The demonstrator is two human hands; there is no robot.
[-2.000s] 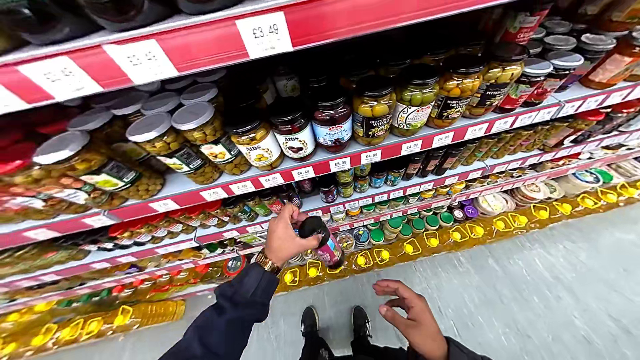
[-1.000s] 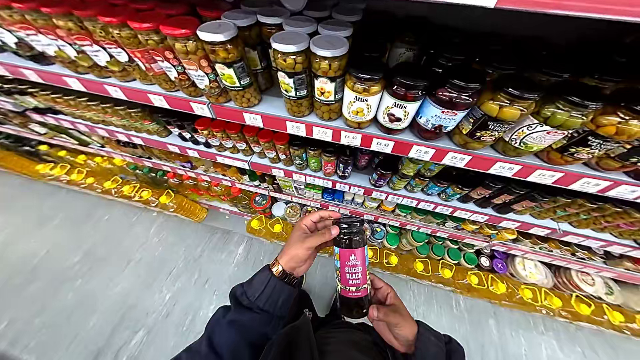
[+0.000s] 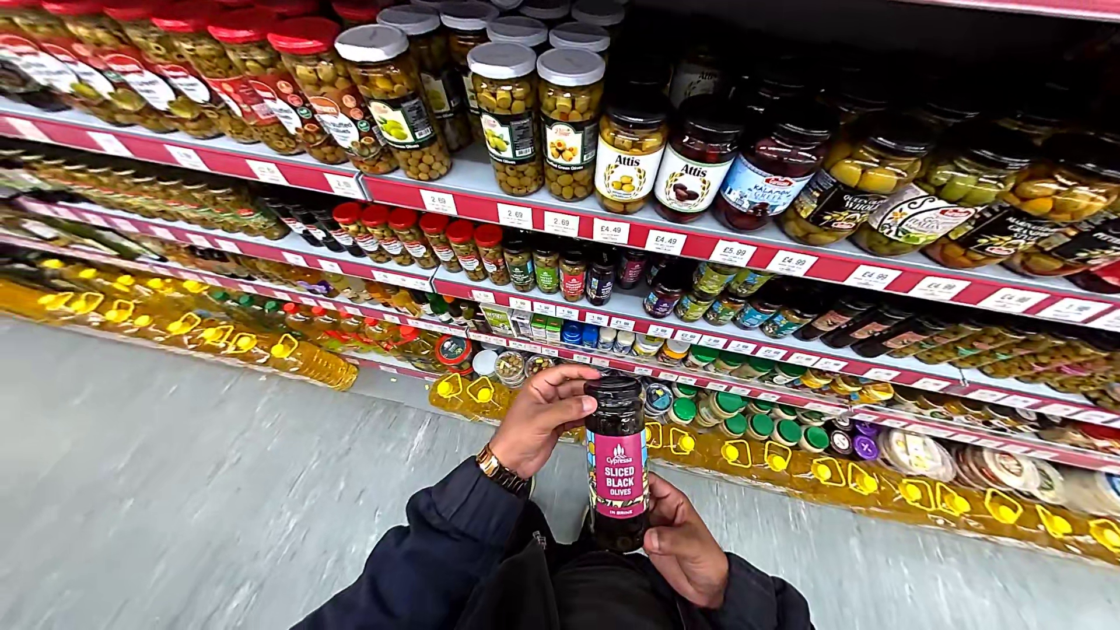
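A glass jar of sliced black olives [image 3: 618, 477], with a black lid and a pink label, stands nearly upright between my hands at the lower middle. The fingers and thumb of my left hand [image 3: 544, 420] grip it near the lid from the left; a metal-banded watch [image 3: 502, 471] is on that wrist. My right hand [image 3: 687, 542] holds the lower end of the jar from the right, its thumb at the side near the base. Some of its fingers are hidden behind the glass.
Ahead, a shelf [image 3: 525, 206] bears large olive jars with price tags along its red edge. Lower shelves hold small red-lidded jars [image 3: 420, 236] and green-lidded jars [image 3: 761, 427]. Yellow oil bottles [image 3: 875, 481] line the bottom. Grey floor [image 3: 219, 472] spreads at the lower left.
My right hand, apart from the jar two seconds ago, has come to hold its lower end. The jar, tilted then, is now nearly upright with its label facing me. The view has swung left.
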